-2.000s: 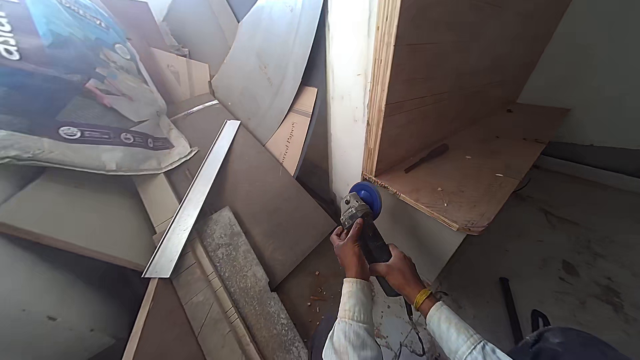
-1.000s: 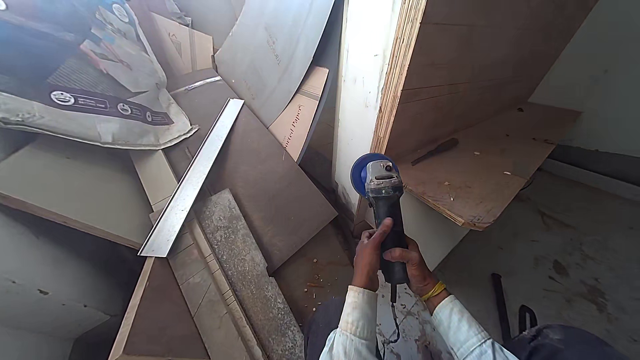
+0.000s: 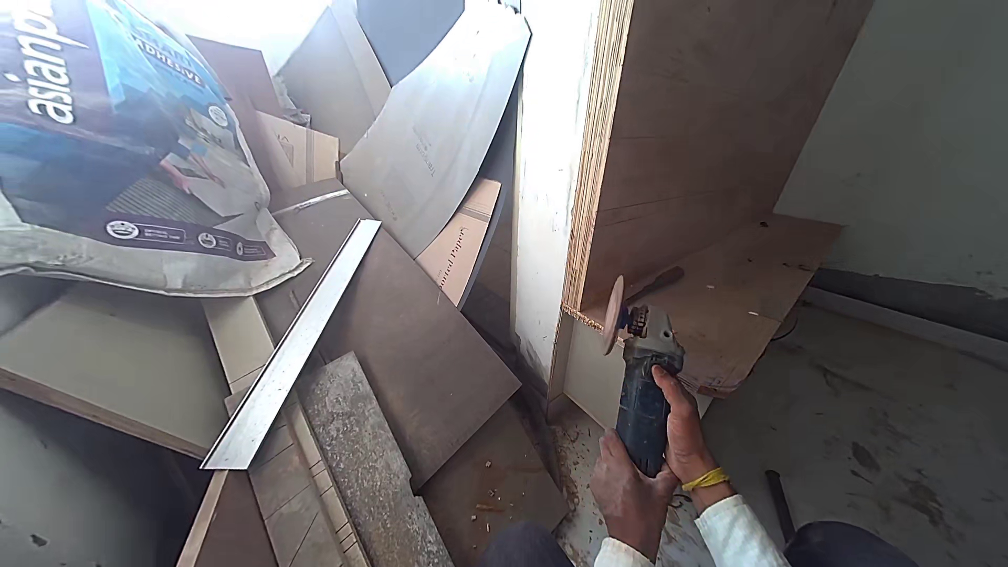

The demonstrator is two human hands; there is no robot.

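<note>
Both my hands hold an angle grinder (image 3: 644, 409) with a dark body and a grey gear head. My left hand (image 3: 630, 492) wraps the lower end of the body from the left. My right hand (image 3: 683, 425), with a yellow band at the wrist, grips its right side, the thumb near the head. The sanding disc (image 3: 613, 315) stands edge-on at the front corner of the plywood box (image 3: 602, 157); whether it touches the wood cannot be told. A dark-handled tool (image 3: 660, 279) lies on the plywood shelf (image 3: 728, 315) behind the grinder.
A metal strip (image 3: 295, 346) lies across brown boards (image 3: 417, 354) at left, near a rough stone slab (image 3: 370, 449). An adhesive bag (image 3: 134, 157) fills the upper left. A curved sheet (image 3: 441, 126) leans by the white wall edge (image 3: 543, 181). A dark bar (image 3: 780, 504) lies on the floor.
The grinder has turned in my hands: its disc, seen blue-faced earlier, now stands edge-on. Against one second ago, my hands and the grinder are further right, by the box's lower corner.
</note>
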